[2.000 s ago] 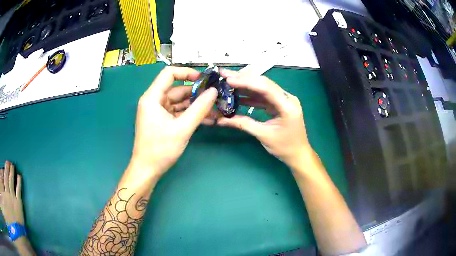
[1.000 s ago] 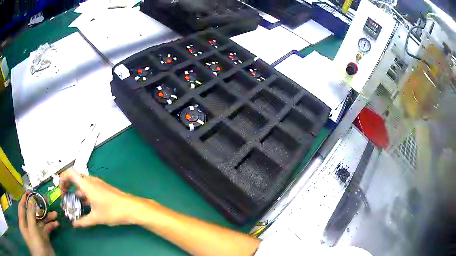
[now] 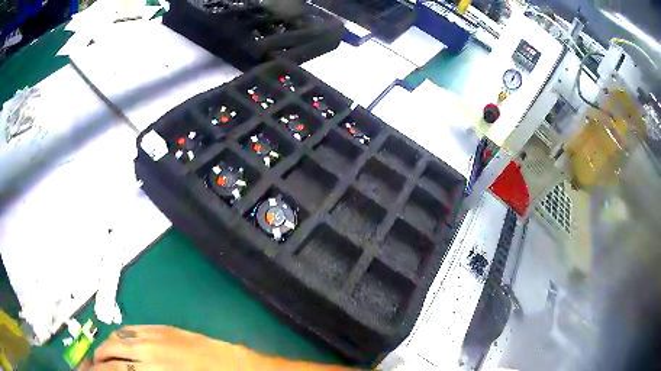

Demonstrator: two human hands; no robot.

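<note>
My right hand (image 3: 156,351) is at the bottom left edge, cut off, with its back and part of the forearm showing. Its fingertips and anything in them are out of the picture. My left hand is not in view. The black foam tray (image 3: 225,255) lies in front of me. Several black round parts with red-orange dots and small white tabs sit in its far and left pockets; the nearest round part (image 3: 275,217) is in a left-side pocket. Pockets on the near and right side hold nothing.
A bright lime strip (image 3: 78,346) and crumpled white scraps (image 3: 107,297) lie beside my right hand. White sheets (image 3: 65,188) are on the left. Another black tray (image 3: 250,32) is behind. The white press machine (image 3: 522,65) with gauge and red button stands right.
The view has shifted, so the tray looks nearer. My left hand and both held round parts have gone out of view, and my right hand is now mostly cut off at the bottom.
</note>
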